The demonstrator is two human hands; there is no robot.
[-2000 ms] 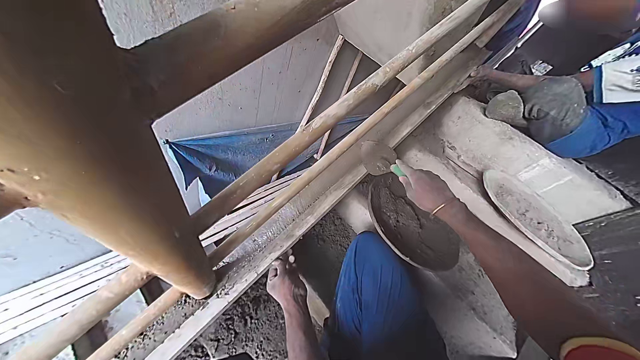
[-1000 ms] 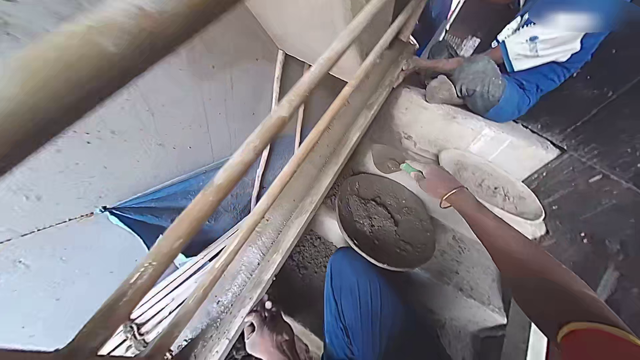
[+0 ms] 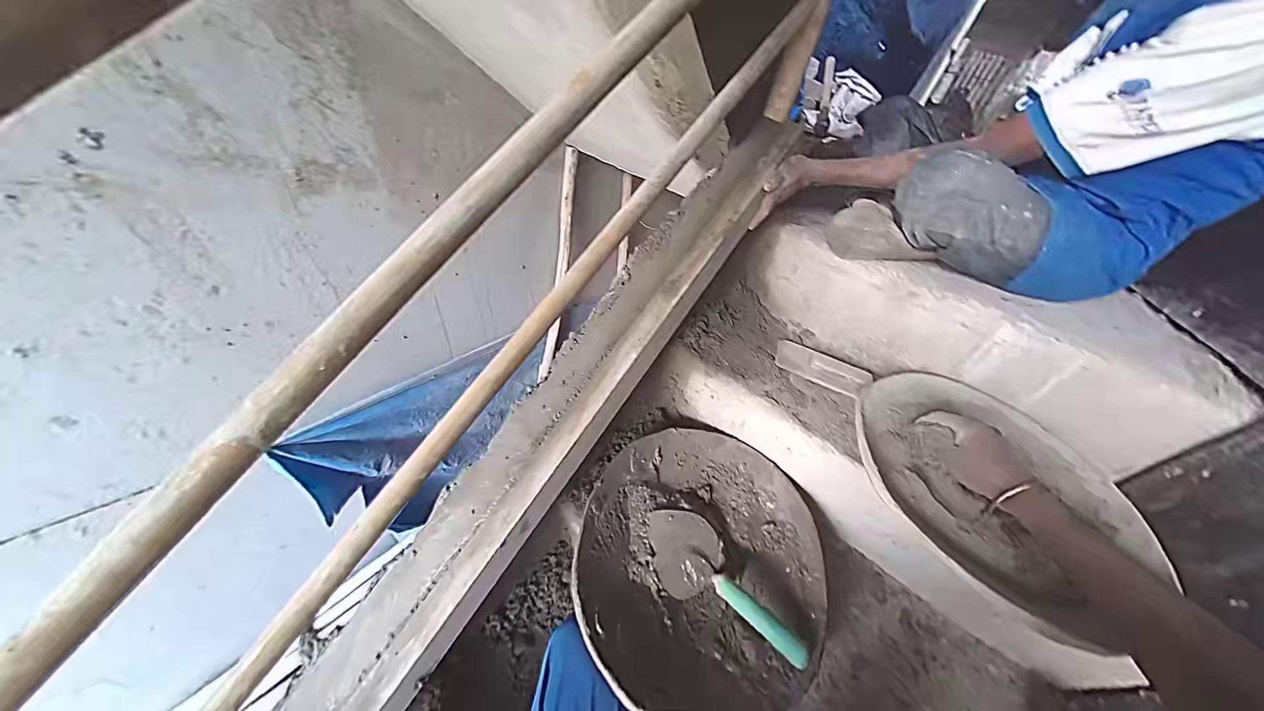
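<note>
My right hand (image 3: pixel 973 456), with a band at the wrist, reaches down into a shallow basin (image 3: pixel 1116 513) of grey powdery material at the right; its fingertips are partly lost against the contents, and whether it grips anything is unclear. A trowel with a green handle (image 3: pixel 760 622) lies on wet mortar (image 3: pixel 780 504) in a round pan at the lower middle, its round blade smeared with mortar. My left hand is out of view. A long wooden board (image 3: pixel 592 420) runs diagonally along a mortar-covered ledge (image 3: pixel 523 434) left of the pan.
Two bamboo poles (image 3: pixel 395 286) cross the left side above the ledge. Another person's hand (image 3: pixel 785 183) touches the board's upper end. That person's knee (image 3: pixel 973 207) rests near a pale step (image 3: pixel 1037 346). A small flat block (image 3: pixel 822 367) lies beside the basin. A blue tarp (image 3: pixel 395 434) hangs beyond the poles.
My right hand has let go of the green-handled trowel, which now lies in the mortar pan, and has moved into the basin. My left hand has left the view. The view has shifted.
</note>
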